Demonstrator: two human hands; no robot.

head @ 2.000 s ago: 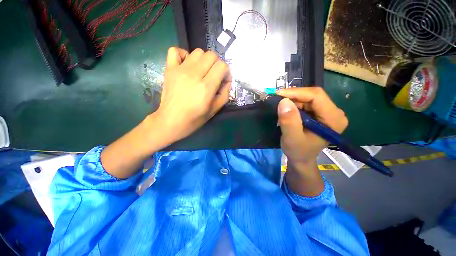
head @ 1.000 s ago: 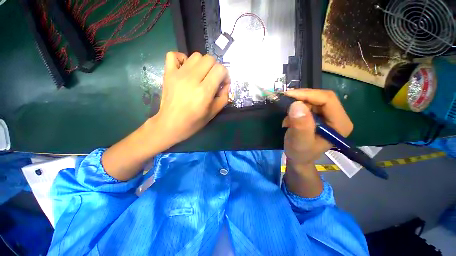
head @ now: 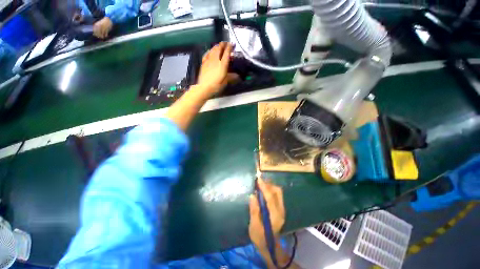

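My left hand point(head: 213, 71) reaches out over the white rail point(head: 231, 100) and grips the left edge of a black fixture point(head: 266, 73). A tablet with a silver plate point(head: 250, 41) lies in that fixture, partly behind my hand. My right hand point(head: 267, 213) holds the dark blue soldering iron point(head: 265, 220) over the green bench, its metal tip pointing away from me towards the stained board's near left corner. The fingers of my left hand are slightly blurred.
Another open tablet point(head: 173, 71) lies left of my left hand. Stained board point(head: 273, 142), fume extractor fan point(head: 314, 126), solder reel point(head: 336, 165) and blue iron stand point(head: 371, 152) are right. A person's hand point(head: 102, 27) shows top left. Red wires point(head: 87, 149) lie beside my left sleeve.
The view has swung up and right. My left hand has moved from the near tablet to beyond the rail, and the fixture no longer lies before me. The iron has moved away from the tablet.
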